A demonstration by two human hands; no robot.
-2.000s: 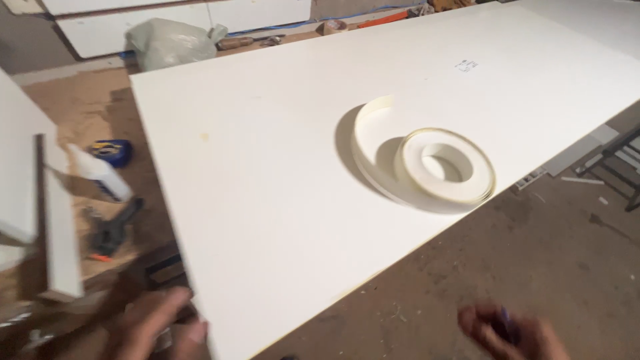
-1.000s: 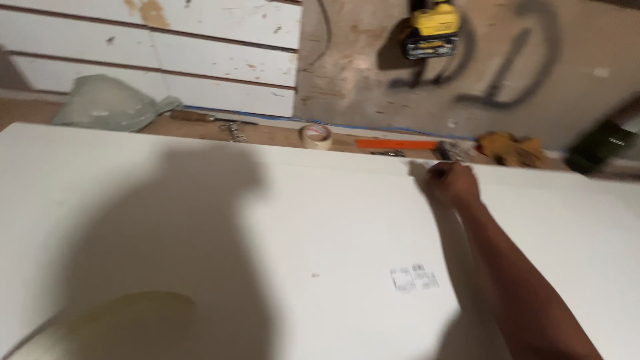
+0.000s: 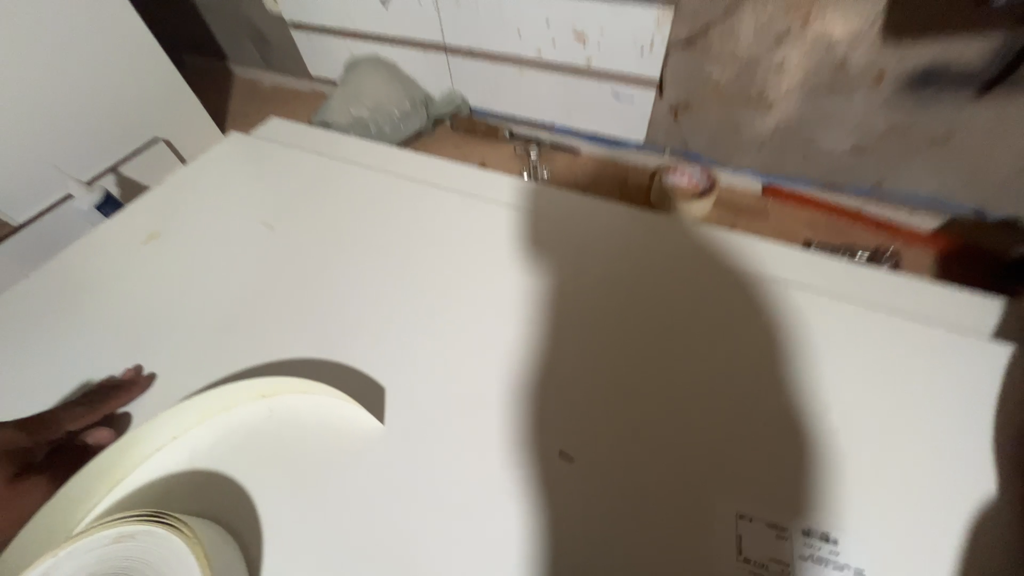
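My left hand is at the lower left, its fingers apart, beside the loose end of a roll of white edge banding. Whether its fingertips touch the band cannot be told. The roll lies on a large white panel, its free end curling up and to the right. Printed writing shows on the panel at the lower right. A second white panel edge shows along the far side. My right hand is not in view; a dark shape at the right edge is too unclear to name.
Behind the panels lie a tied plastic bag, metal hinges, a roll of masking tape and an orange strip. White slatted boards stand at the back. A bottle is at the left.
The view has swung left and closer. The hand that reached to the panel's far edge a second ago is out of sight. My left hand now shows beside the roll.
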